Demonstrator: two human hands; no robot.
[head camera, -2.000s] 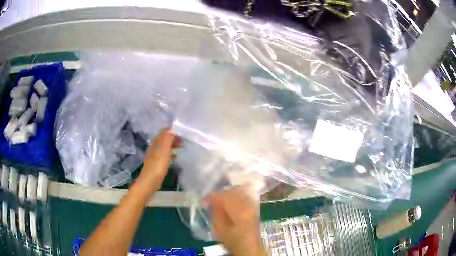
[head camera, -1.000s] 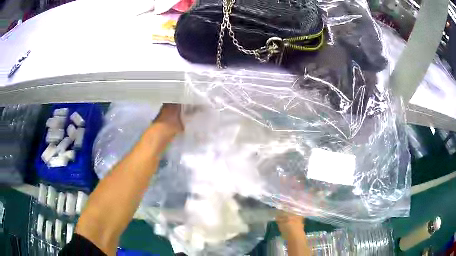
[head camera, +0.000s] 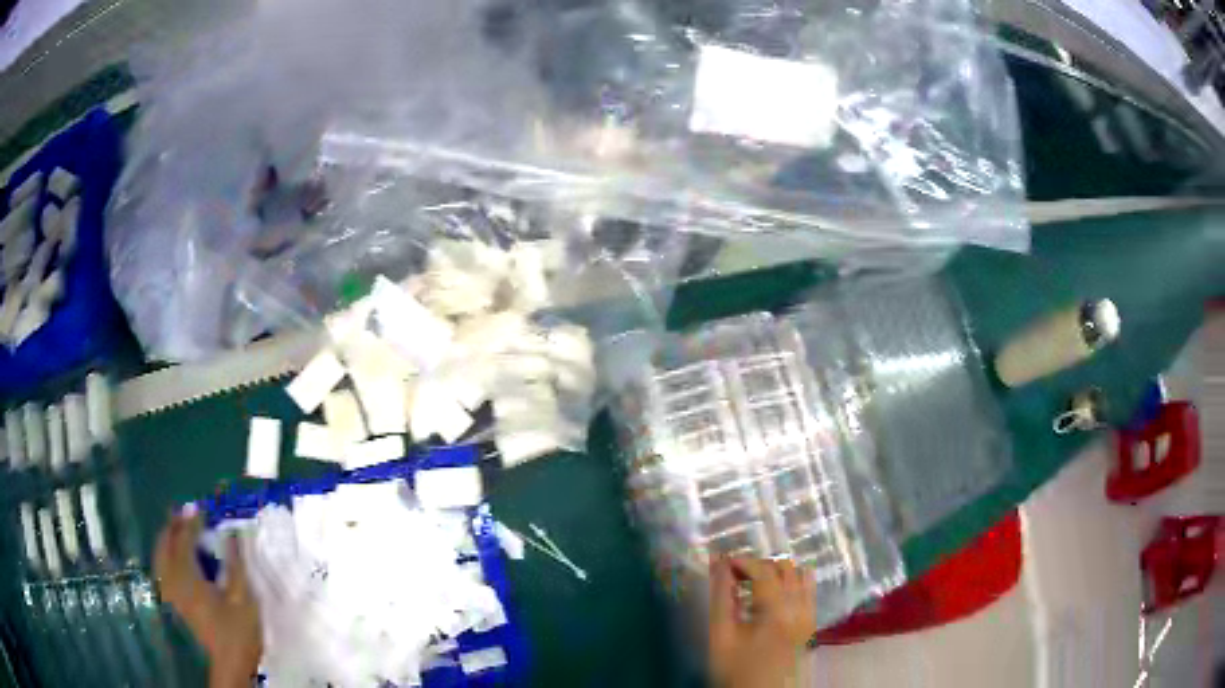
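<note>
The near blue bin (head camera: 500, 591) holds a heap of white pads (head camera: 370, 585). Cream blocks (head camera: 464, 350) spill from a clear plastic bag (head camera: 887, 148) behind it. My left hand (head camera: 212, 605) is at the bin's left corner, thumb and fingers apart around the rim; whether it grips is unclear. My right hand (head camera: 763, 618) is at the near edge of the right clear tray (head camera: 752, 457), which holds thin stems in rows. Its fingers are bent together; anything between them is too blurred to tell. The left tray (head camera: 87, 591) holds standing white cylinders (head camera: 61, 430).
A far blue bin (head camera: 92, 175) with white pieces is at the upper left. Empty ribbed trays (head camera: 920, 403) lie right of the stem tray. A tan roll (head camera: 1055, 343) stands further right. Thin pins (head camera: 554, 551) lie right of the near bin. Red stools (head camera: 1155, 450) are at the right.
The view has tilted down. My left hand has left the bag and come to the bin; my right hand is lower, at the stem tray's near edge. Cream blocks now lie spread behind the bin.
</note>
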